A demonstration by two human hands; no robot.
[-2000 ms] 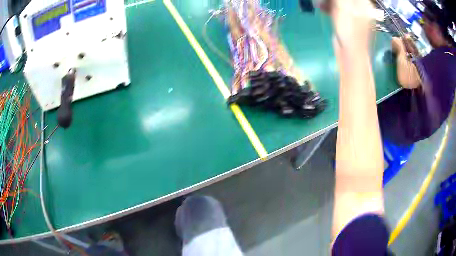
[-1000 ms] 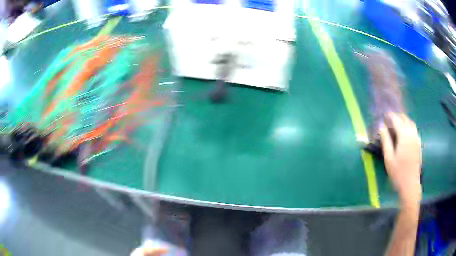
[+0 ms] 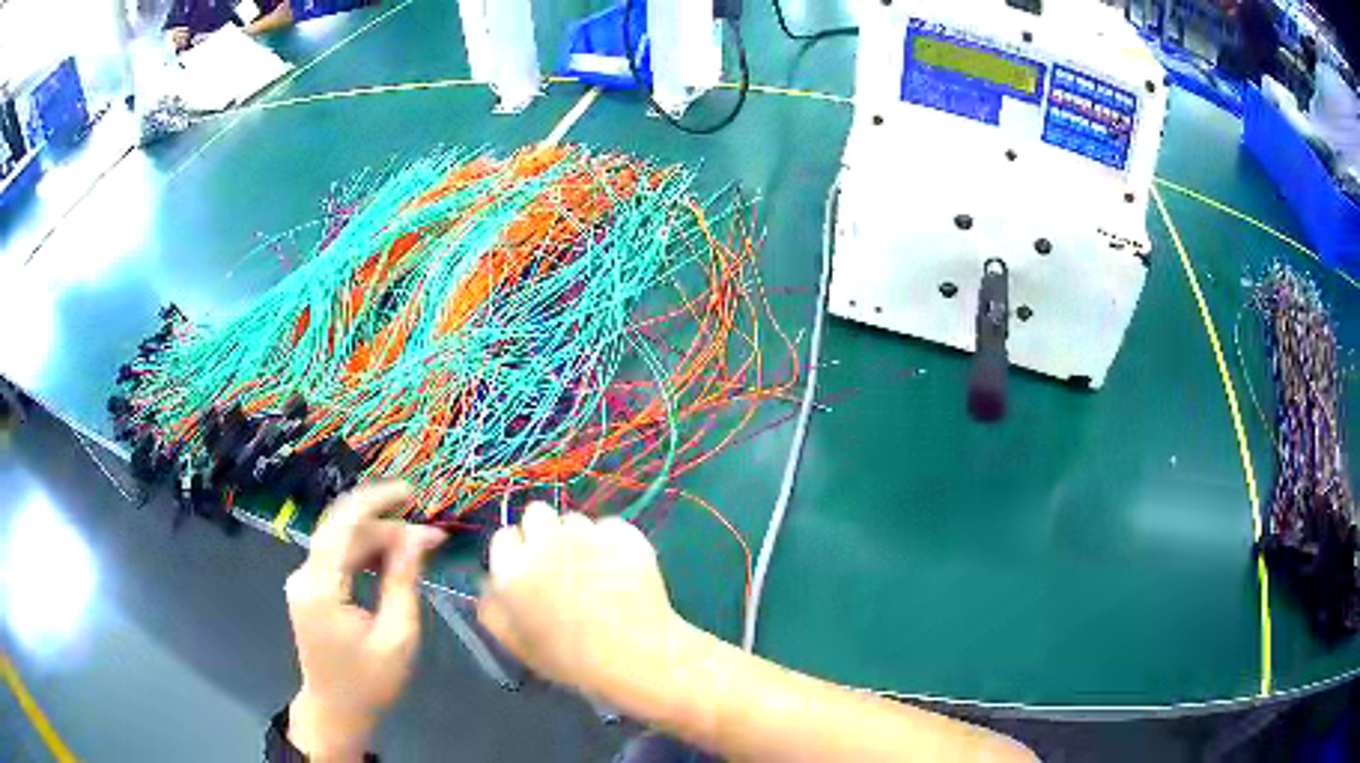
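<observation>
A large loose pile of green and orange wires (image 3: 492, 283) lies on the left of the green table, its black connectors (image 3: 269, 447) at the table's front edge. My left hand (image 3: 355, 596) is at this edge, blurred, thumb and fingers curved apart, with nothing clearly seen in it. My right hand (image 3: 574, 589) is just right of it with fingers curled down over the pile's front wires; what its fingers hold is hidden. The white twisting machine (image 3: 992, 194) stands at the back right, its dark twisting head (image 3: 990, 343) pointing forward with no wire seen in it.
A narrow purple-brown harness bundle (image 3: 1305, 432) lies at the far right, black connectors toward me. A grey cable (image 3: 798, 447) runs from beside the machine to the front edge. Yellow tape (image 3: 1223, 343) crosses the table. Blue bins (image 3: 1305, 164) stand at the back right.
The view has swung left. My right hand has left the purple-brown bundle at the right and is now at the loose green and orange pile. My left hand has risen to the table edge.
</observation>
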